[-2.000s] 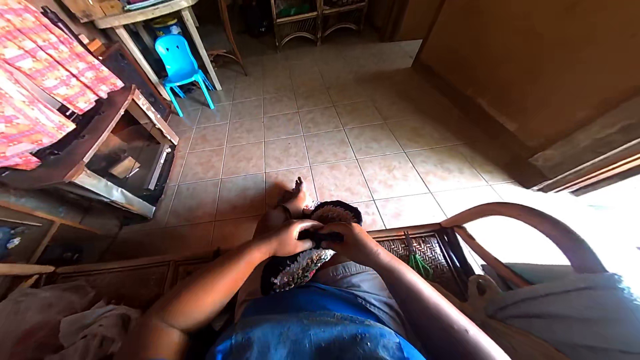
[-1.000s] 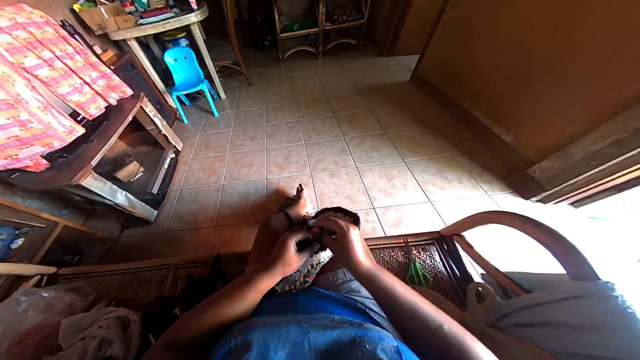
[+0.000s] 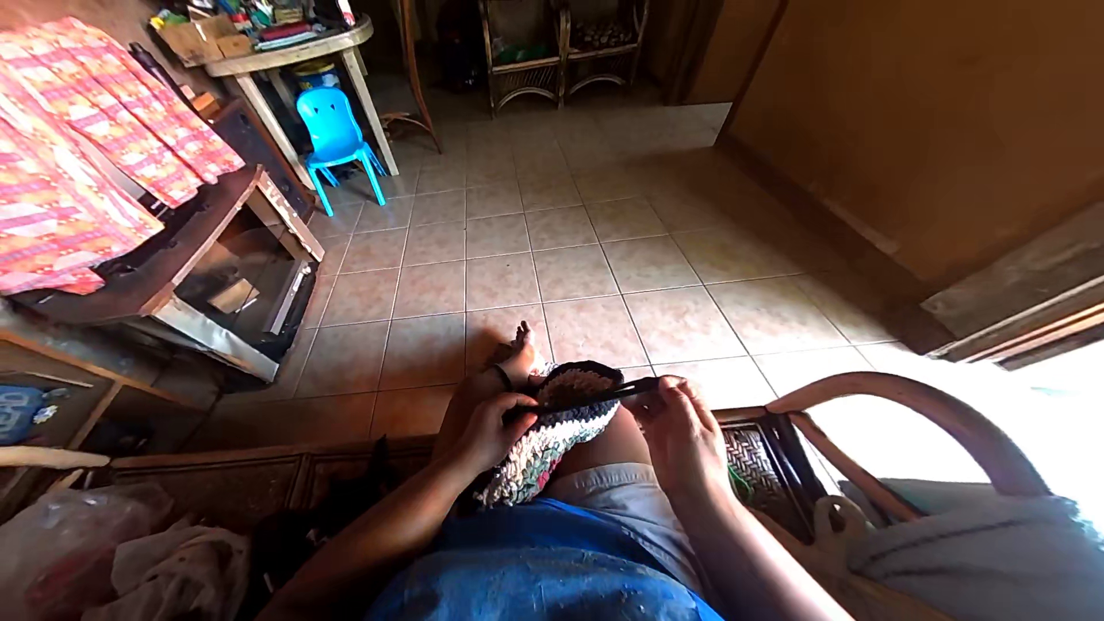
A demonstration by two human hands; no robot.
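Observation:
A black fabric strip [image 3: 586, 402] is stretched between my two hands above my lap. My left hand [image 3: 496, 431] grips its left end with thumb and fingers. At the other end my right hand [image 3: 683, 427] pinches the strip between thumb and fingertips. Under the strip, on my legs, lies a thick woven or crocheted piece [image 3: 552, 448] in white, green, red and dark yarn or fabric strips, with a dark-edged rounded part at its far end. Whether the black strip is joined to this piece cannot be told.
I sit on a bench of wood and woven cane with a curved armrest [image 3: 914, 401] at right. Plastic bags [image 3: 95, 543] lie at left, grey cloth [image 3: 975, 552] at right. Ahead are a tiled floor [image 3: 569, 259], a blue child's chair [image 3: 332, 129], a cluttered table [image 3: 293, 53] and a wooden cabinet [image 3: 216, 285].
My hands were close together over the woven piece in the earlier frames. They are now apart, with the black strip drawn out between them.

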